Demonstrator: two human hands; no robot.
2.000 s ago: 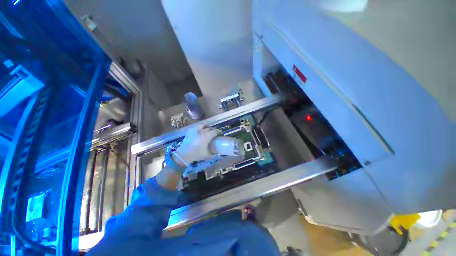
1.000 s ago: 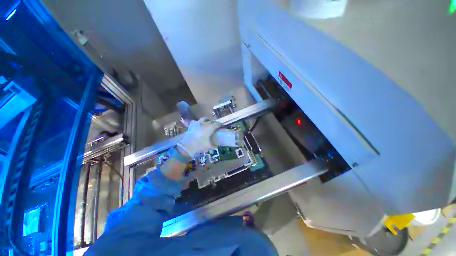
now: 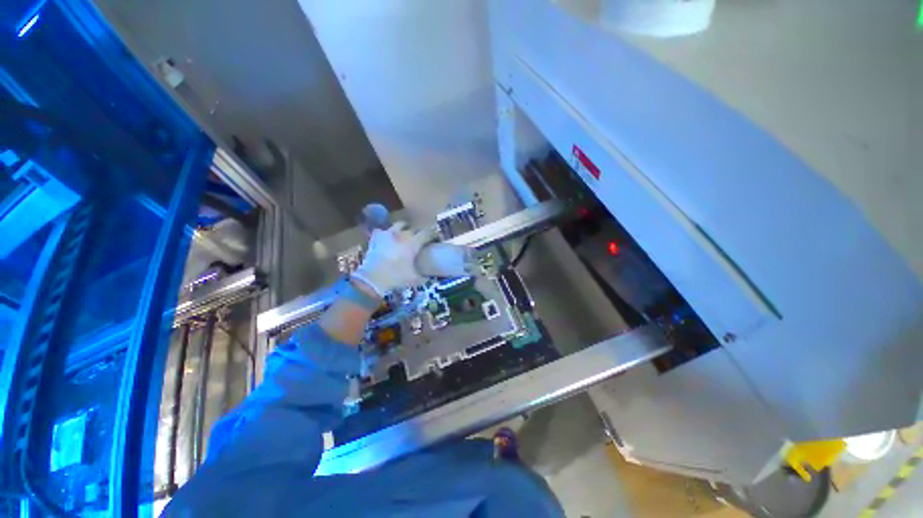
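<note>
A green circuit board (image 3: 466,309) with white outlines and an orange-brown part lies between two silver conveyor rails (image 3: 506,400). A black strip (image 3: 445,390) runs along its near edge. My left hand (image 3: 390,263), in a pale glove below a blue sleeve, is over the board's far edge by the rear rail. It is closed on a pale, rounded applicator (image 3: 445,261), which is over the board; whether it touches is unclear. My right hand is not in view.
Behind the rear rail stand a purplish-grey cylinder (image 3: 375,216) and a small metal fixture (image 3: 457,218). A blue-windowed machine (image 3: 101,233) is at left. A pale machine (image 3: 648,233) with a red light is at right. A dark pail (image 3: 784,494) stands low right.
My left hand and the applicator have moved from over the board's middle to its far edge, uncovering more of the board. The camera view has shifted slightly.
</note>
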